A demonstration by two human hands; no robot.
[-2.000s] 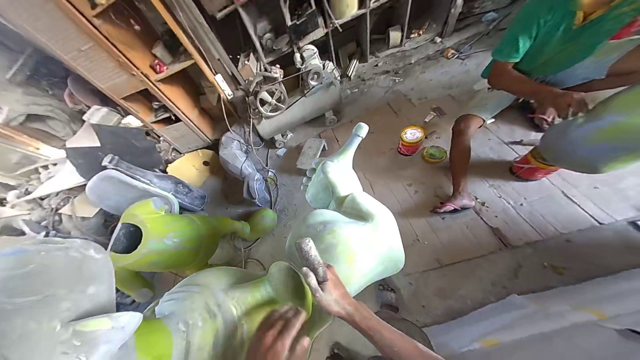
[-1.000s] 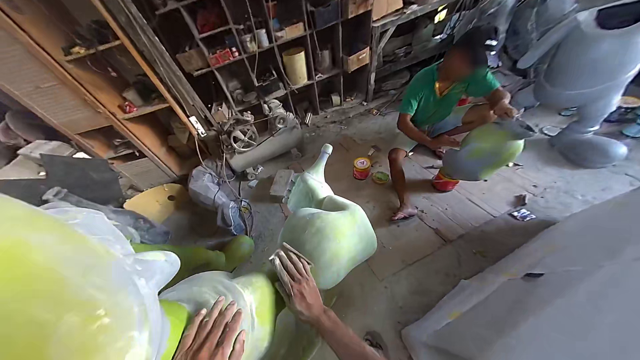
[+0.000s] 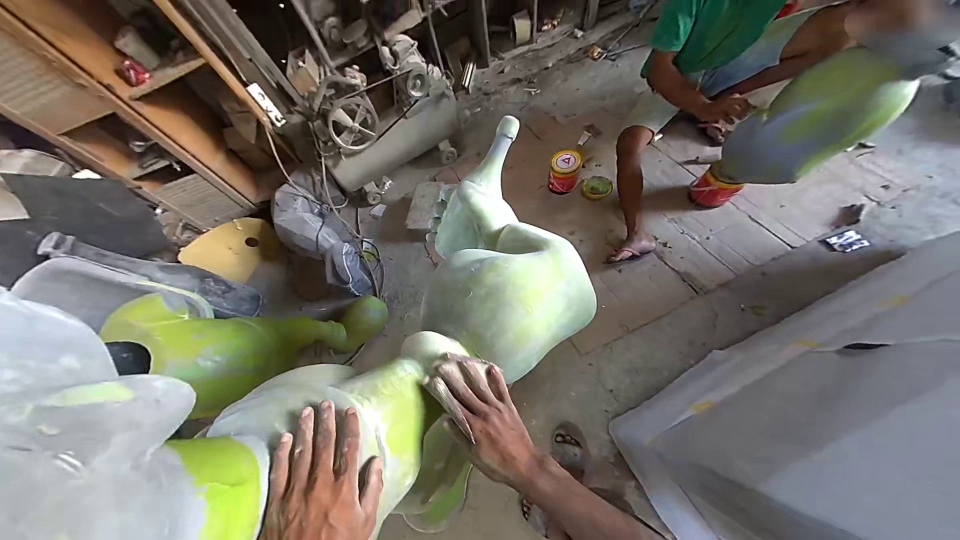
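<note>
My left hand (image 3: 322, 469) lies flat, fingers spread, on a large moulded figure (image 3: 394, 401) with patchy grey-white and yellow-green surfaces. Between my right hand (image 3: 484, 416) and the figure's rounded end is a folded sheet, probably sandpaper (image 3: 452, 390); the fingers press it down. Just beyond stands a pale green rounded piece (image 3: 517, 292) with a narrow neck pointing away. To the left lies a yellow-green hollow piece (image 3: 240, 345) with a dark opening.
An air compressor (image 3: 397, 142) stands by wooden shelves (image 3: 172, 75). Red and yellow cans (image 3: 565, 171) are on the floor. A co-worker (image 3: 697, 82) sits at the upper right, holding another green-grey piece (image 3: 825, 116). A large white-grey form (image 3: 817, 420) fills the lower right.
The view has swung back down and left from the co-worker. My right hand stays near the figure's end, with the sheet under it. My left hand remains on the figure.
</note>
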